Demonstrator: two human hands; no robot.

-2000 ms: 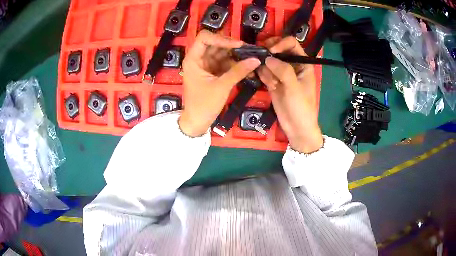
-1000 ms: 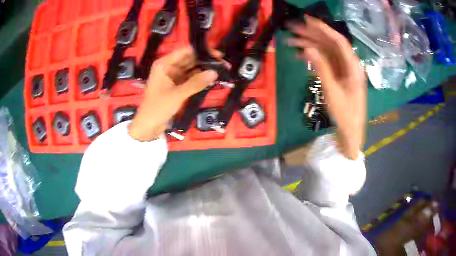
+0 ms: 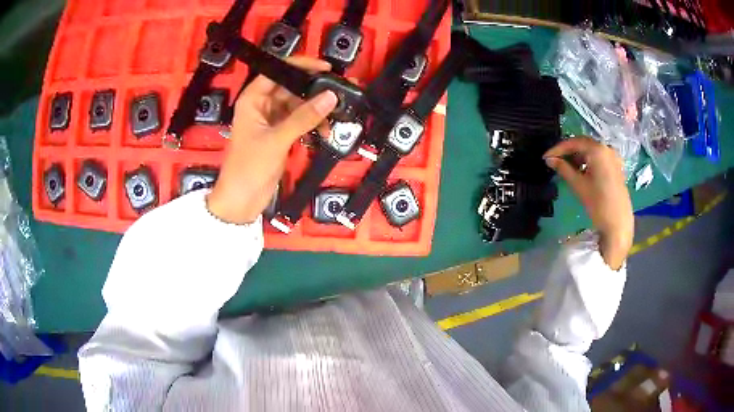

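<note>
My left hand [image 3: 270,137] holds a dark smartwatch [image 3: 348,95] above the red tray [image 3: 147,58], thumb on its case. A black strap [image 3: 270,64] runs from the case toward the upper left. A silvery buckle shows by the case's lower right, but I cannot tell if that strap is joined to it. My right hand [image 3: 599,181] is at the right edge of the black strap stack [image 3: 523,100], thumb and forefinger close together. I cannot tell whether they grip a strap. Buckle-end straps [image 3: 515,201] lie in a pile with silvery buckles on their left side.
The tray holds watch bodies [image 3: 145,114] and several strapped watches [image 3: 402,137] lying across cells. Clear plastic bags [image 3: 620,96] and a blue bin [image 3: 704,117] are at the right. Another clear bag [image 3: 16,257] is at the left edge. A brown carton [image 3: 475,273] is below the bench's front edge.
My right hand has left the watch and moved right to the strap stack. My left hand has moved left in view with the watch, now turned with its strap pointing upper left. The camera view has shifted.
</note>
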